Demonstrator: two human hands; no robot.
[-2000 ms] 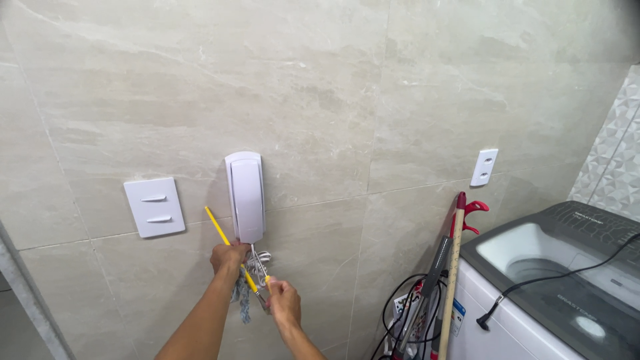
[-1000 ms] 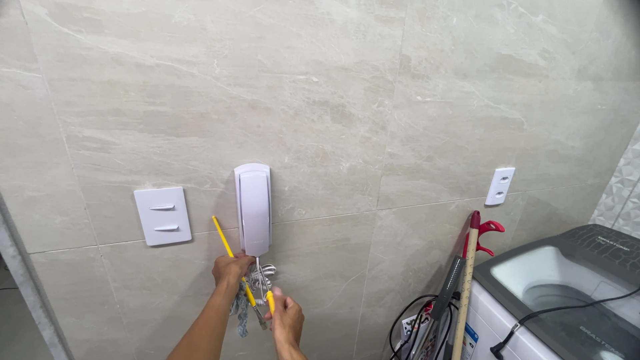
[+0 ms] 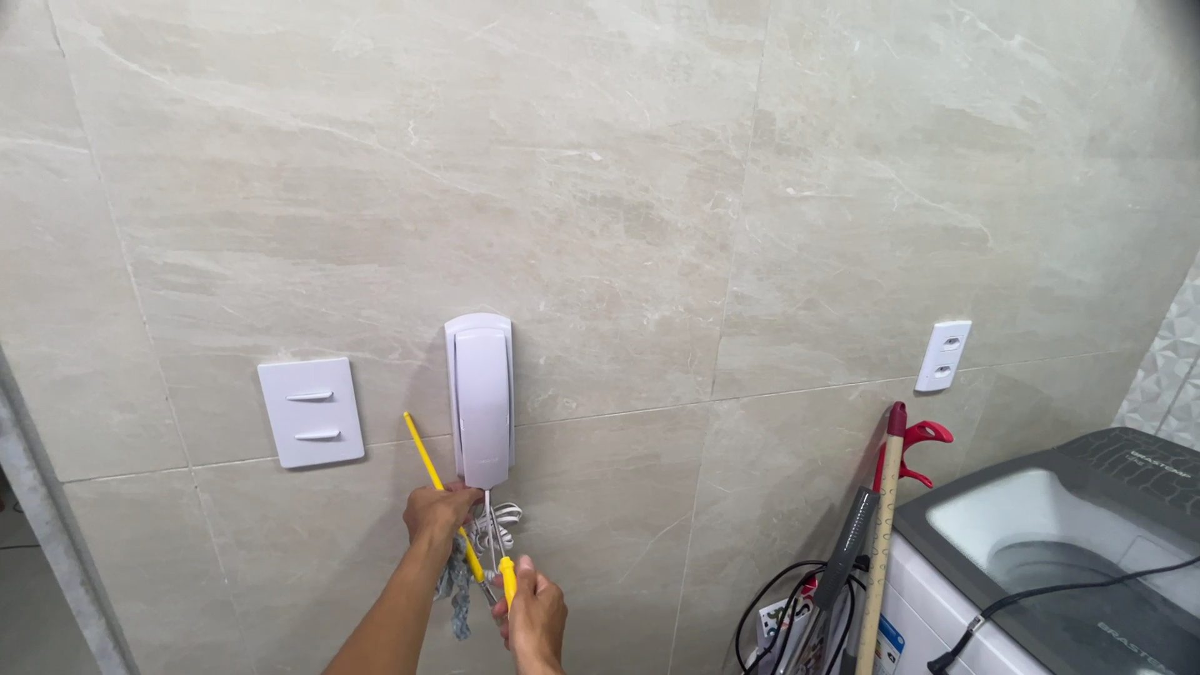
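A white wall-mounted intercom handset hangs on the tiled wall. At its lower left edge is my left hand, its fingertips against the base; a long yellow stick or handle passes behind or through that hand and slants down right. My right hand grips a screwdriver by its yellow handle, the thin shaft pointing up toward the handset's underside; the tip is hard to see. Beside the shaft hangs a bundled pale cord. A grey-blue braided or cloth strip dangles below my left hand.
A white two-switch plate is left of the handset, and a white outlet is to the right. A wooden pole, a red-handled tool and black cables lean or hang beside a top-loading washing machine. A doorway edge stands at far left.
My right hand and the yellow screwdriver handle have moved slightly relative to the handset. My left hand remains at the handset's lower edge.
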